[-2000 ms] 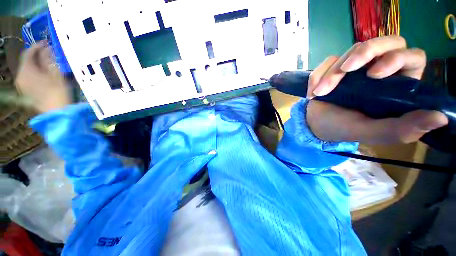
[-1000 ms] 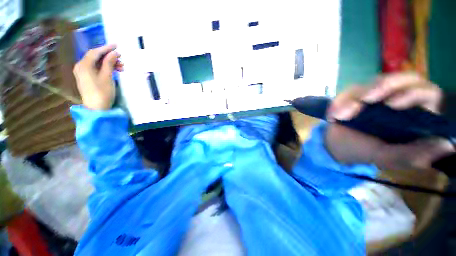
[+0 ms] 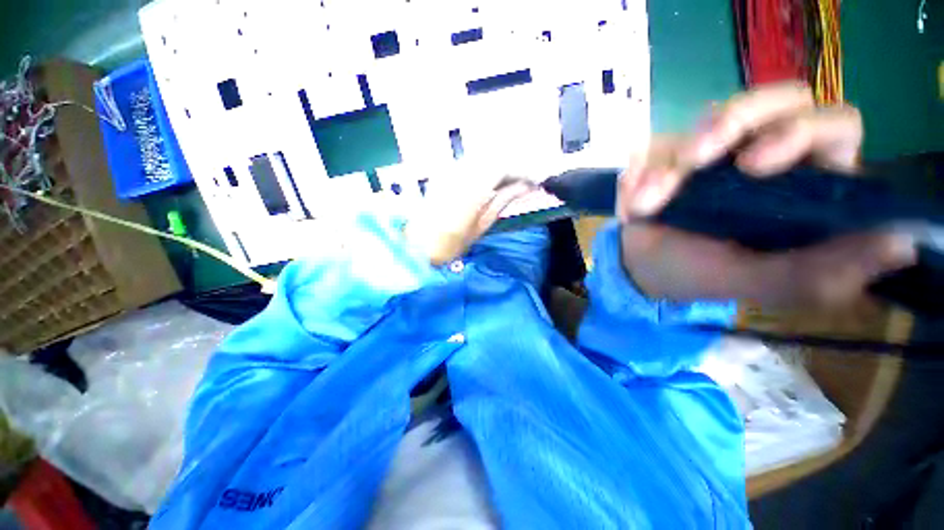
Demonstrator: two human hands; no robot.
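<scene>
The white panel (image 3: 435,114) with many cutouts lies on the green bench in front of me. My right hand (image 3: 745,197) is closed around the black electric screwdriver (image 3: 787,207), slightly blurred. Its tip points left at the panel's near edge. My left hand (image 3: 478,219) is at that edge, with its fingertips at the screwdriver's tip. Whether the fingers hold a small screw cannot be told. The blue tray (image 3: 143,129) with small silvery screws stands at the panel's left side.
A brown cardboard divider tray (image 3: 78,254) with wired components is at left, crossed by a pale yellow-green strap (image 3: 135,225). A green clip (image 3: 177,223) lies near. Crumpled plastic (image 3: 124,383) is below. Red (image 3: 774,41) and yellow harnesses lie top right; an open carton (image 3: 869,414) is lower right.
My left hand has moved from the panel's left side, by the blue tray, rightward to the screwdriver's tip. My right hand still holds the screwdriver. The view has shifted.
</scene>
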